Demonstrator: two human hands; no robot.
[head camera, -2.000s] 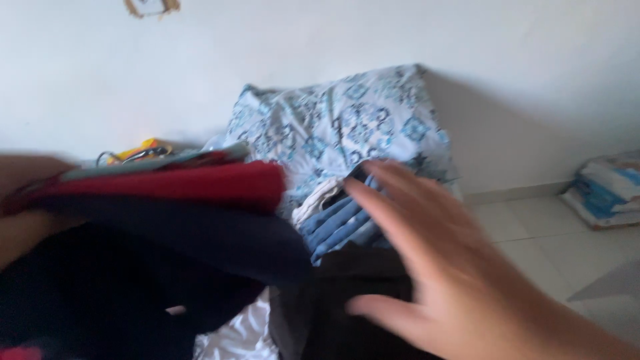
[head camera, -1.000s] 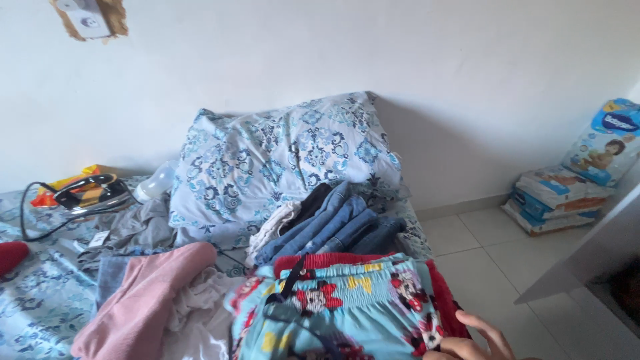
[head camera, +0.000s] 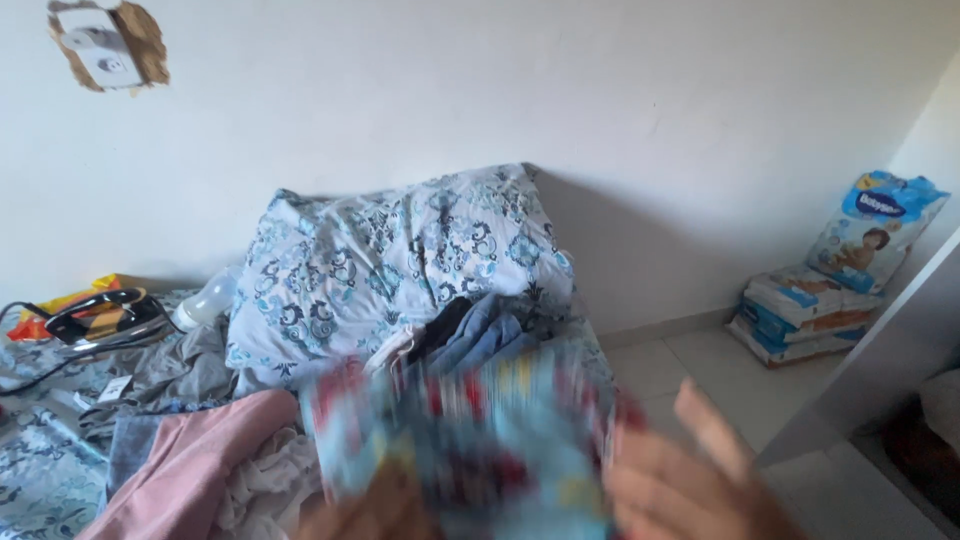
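A light-blue printed garment (head camera: 465, 442) with red and yellow figures is blurred at the lower centre. My left hand (head camera: 367, 502) is at its lower left edge, fingers over the cloth. My right hand (head camera: 690, 465) is at its right side, thumb raised apart from the fingers; blur hides how firmly it grips. Folded blue jeans (head camera: 484, 334) lie behind the garment, against the patterned pillow (head camera: 405, 262). A pink garment (head camera: 202, 465) and white cloth (head camera: 262, 487) lie to the left.
On the bed sheet (head camera: 45, 465) at left are a clothes iron (head camera: 101, 315) with its cord, a baby bottle (head camera: 210, 300) and grey cloth (head camera: 184, 360). Diaper packs (head camera: 802, 307) are stacked on the floor by the wall. A pale panel edge (head camera: 862, 360) rises at right.
Two seconds ago dark and red cloths were held up at left; they are out of view now. My left hand has come into view at the printed garment since one second ago.
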